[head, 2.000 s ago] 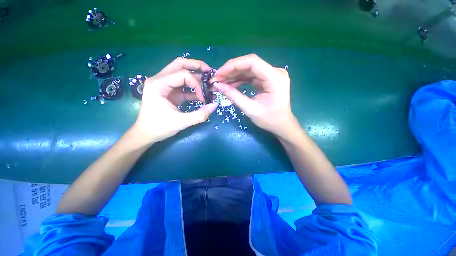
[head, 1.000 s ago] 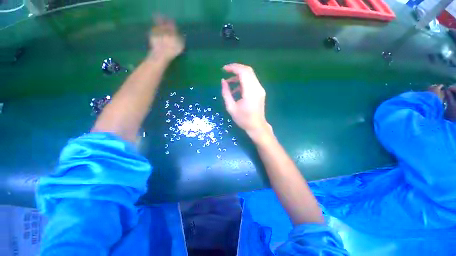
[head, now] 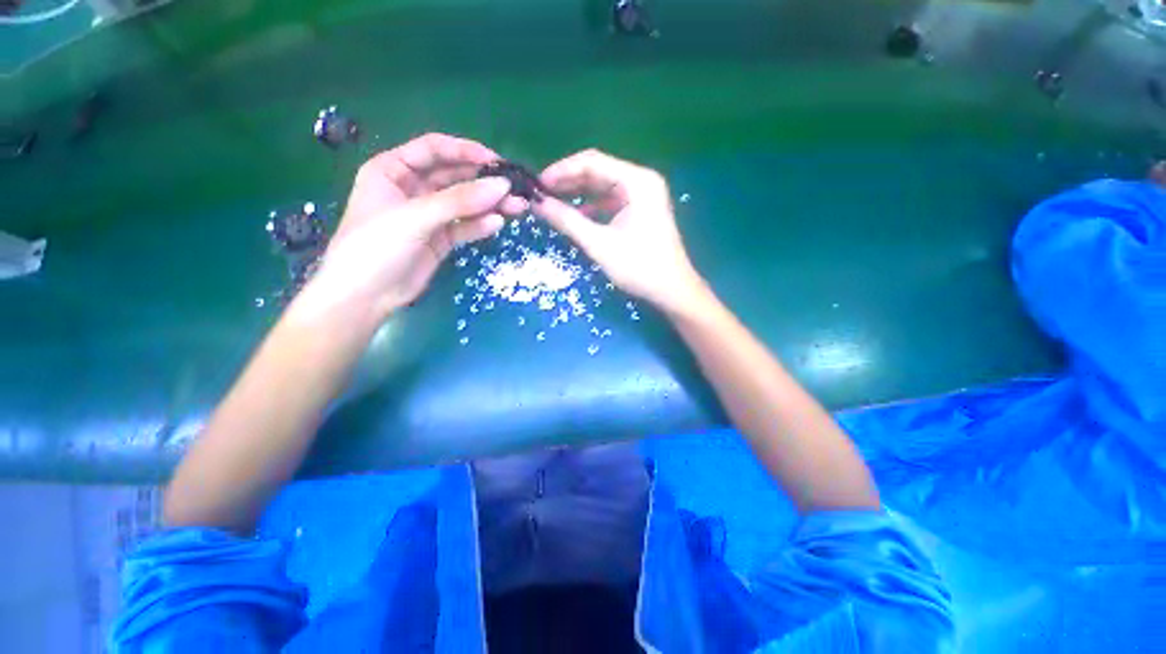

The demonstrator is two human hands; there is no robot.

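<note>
A dark round unit is held between my two hands, above the far edge of a loose pile of small white-silver clips. My left hand grips the unit between thumb and fingers and covers much of it. My right hand has its thumb and index fingertips at the unit's right edge; whether a clip is between them cannot be seen. Stray clips lie around the pile on the green surface.
Dark units lie left of my left hand, one partly hidden by my wrist. Another unit lies farther off. More units sit along the far strip. A blue sleeve of another person is at the right. A white carton is at lower left.
My left arm has come back from its far reach, and my left hand now holds a dark unit over the clips. My right hand has closed in on it. The view has shifted.
</note>
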